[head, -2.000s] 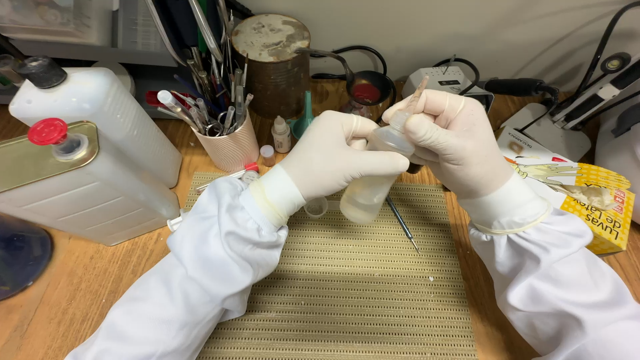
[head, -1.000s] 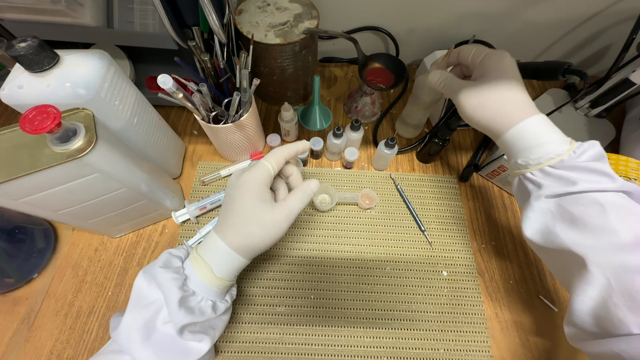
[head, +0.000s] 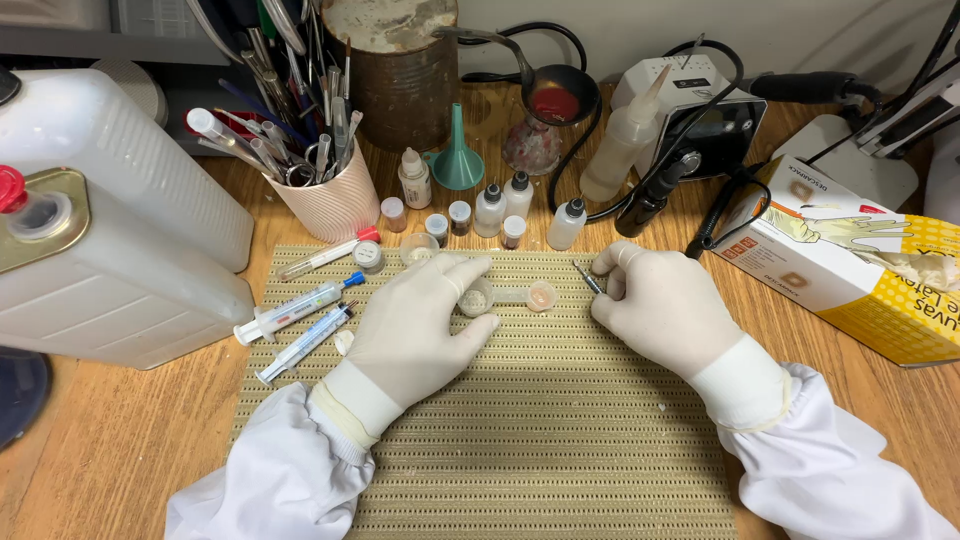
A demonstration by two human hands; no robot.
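My left hand [head: 420, 322], in a latex glove, rests over the mat [head: 540, 465] with its fingers apart beside a small clear double-ended measuring scoop [head: 510, 296]. One cup of the scoop holds whitish matter, the other pink [head: 540, 295]. My right hand [head: 660, 300], gloved too, has its fingertips on a thin metal dental instrument [head: 587, 276], whose lower part is hidden by the hand. Left of my left hand lie two syringes [head: 300, 307] and a red-capped tube [head: 326, 255]. A small capped jar [head: 368, 257] and a clear cup [head: 418, 249] stand near its knuckles.
Small dropper bottles [head: 566, 225], lidded vials [head: 460, 217] and a green funnel [head: 456, 161] line the mat's back edge. Behind stand a squeeze bottle [head: 615, 150], a ladle [head: 559, 97] and a tool cup [head: 330, 195]. Large jugs [head: 112, 262] flank the left, a glove box [head: 825, 262] the right.
The squeeze bottle, in both hands two seconds ago, stands at the back, released from my right hand. My right hand has come down to the metal instrument; my left hand has moved right, towards the scoop.
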